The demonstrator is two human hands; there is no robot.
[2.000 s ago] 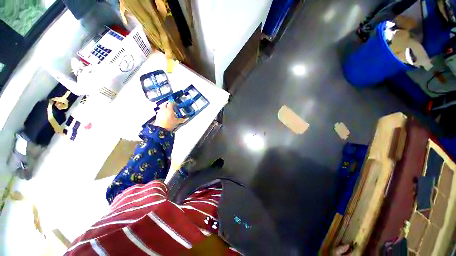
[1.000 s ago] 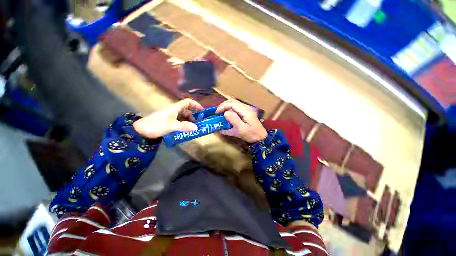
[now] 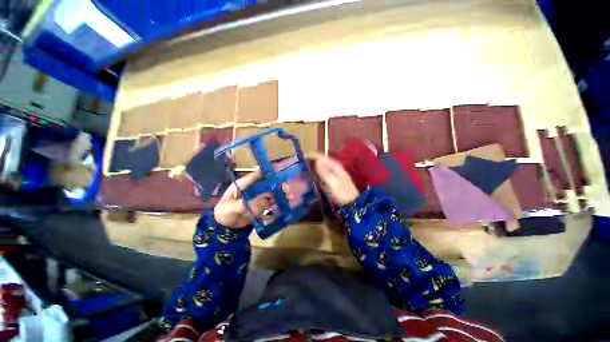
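My left hand (image 3: 235, 204) holds a blue cutting die (image 3: 269, 175), an open metal frame with crossbars, tilted above the board. Some of its fingers show through the frame's openings. My right hand (image 3: 334, 180) is blurred, close beside the die's right side; whether it touches the die or holds anything is unclear. Below lie dark red leather pieces (image 3: 364, 162), a mauve piece (image 3: 463, 194), dark navy pieces (image 3: 491, 172) and tan-brown pieces (image 3: 257, 101) in rows.
The cream cutting board (image 3: 401, 77) spans the view, with maroon sheet blocks (image 3: 418, 131) and narrow dark offcuts (image 3: 562, 160) at its right end. A blue machine (image 3: 167, 20) stands behind. A blue scrap bucket (image 3: 93, 174) stands at the left.
The view has turned from the white table to the cream board. Since one second ago, the die has turned from edge-on to show its open frame, and my right hand has shifted beside it.
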